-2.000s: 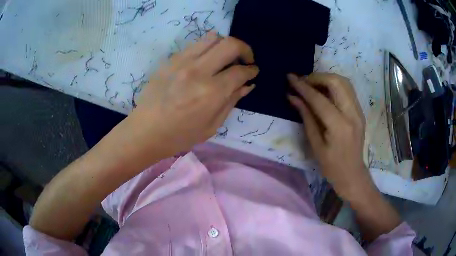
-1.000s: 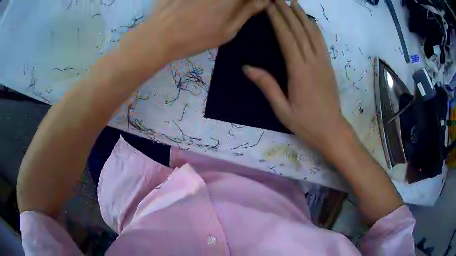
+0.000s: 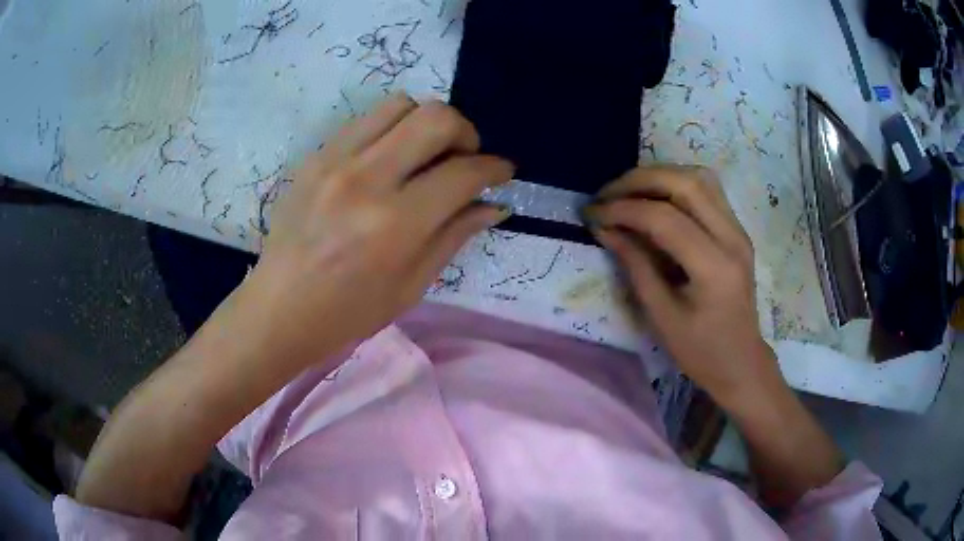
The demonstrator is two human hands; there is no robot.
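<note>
A navy-black cloth piece [image 3: 555, 95] lies flat on the white table, with a notch on its right side. A thin grey metal strip [image 3: 544, 201] lies across it near its near edge, with a narrow dark band of cloth showing below the strip. My left hand [image 3: 386, 196] pinches the strip's left end between thumb and fingers. My right hand [image 3: 677, 248] pinches the strip's right end. The fingertips partly hide both ends of the strip and the cloth's near corners.
A steam iron [image 3: 898, 254] with a silver soleplate and small red light rests at the right of the white table [image 3: 148, 95]. A long grey strip [image 3: 852, 48] and black cloth bundles [image 3: 911, 42] lie at the far right. Dark threads are scattered about.
Both hands have come back from the cloth's far part to its near edge. The grey strip now shows across the cloth, held at both ends.
</note>
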